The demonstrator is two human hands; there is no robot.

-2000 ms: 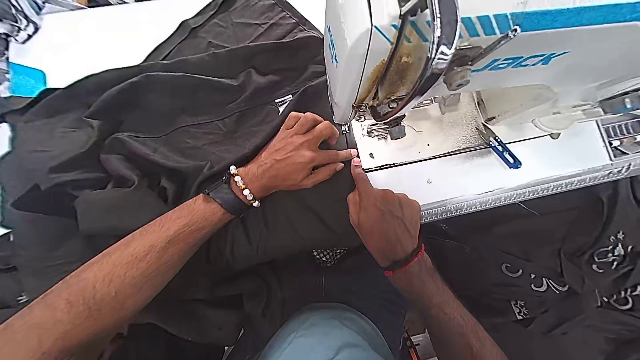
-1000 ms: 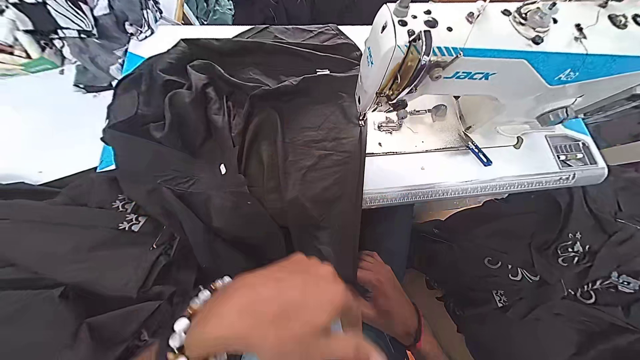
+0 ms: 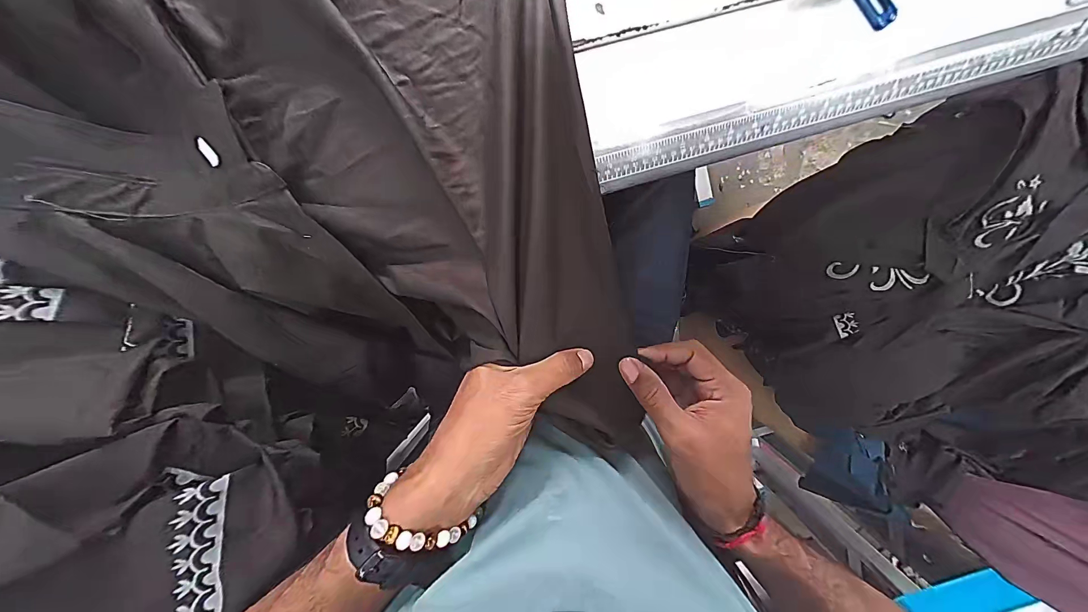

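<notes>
A dark fabric garment [image 3: 544, 212] runs down from the sewing table's edge to my lap. My left hand [image 3: 484, 433] grips its lower part, thumb on top and fingers hidden beneath the cloth. At the garment's right edge, my right hand [image 3: 701, 416] has thumb and forefinger close together on the border; whether they pinch the cloth is hard to tell. A beaded bracelet [image 3: 416, 540] and a dark band circle my left wrist, a red cord [image 3: 744, 534] my right.
The white sewing table [image 3: 705, 76] has a ruler strip [image 3: 816, 106] along its front edge. A blue-handled tool [image 3: 875, 12] lies on it. Dark embroidered cloth hangs at right [image 3: 901, 212] and lies at left [image 3: 102, 510]. Light blue cloth [image 3: 578, 527] covers my lap.
Both hands have moved from beside the sewing machine's needle area down to the garment's lower part over my lap. The view has tipped down, leaving the machine out of frame.
</notes>
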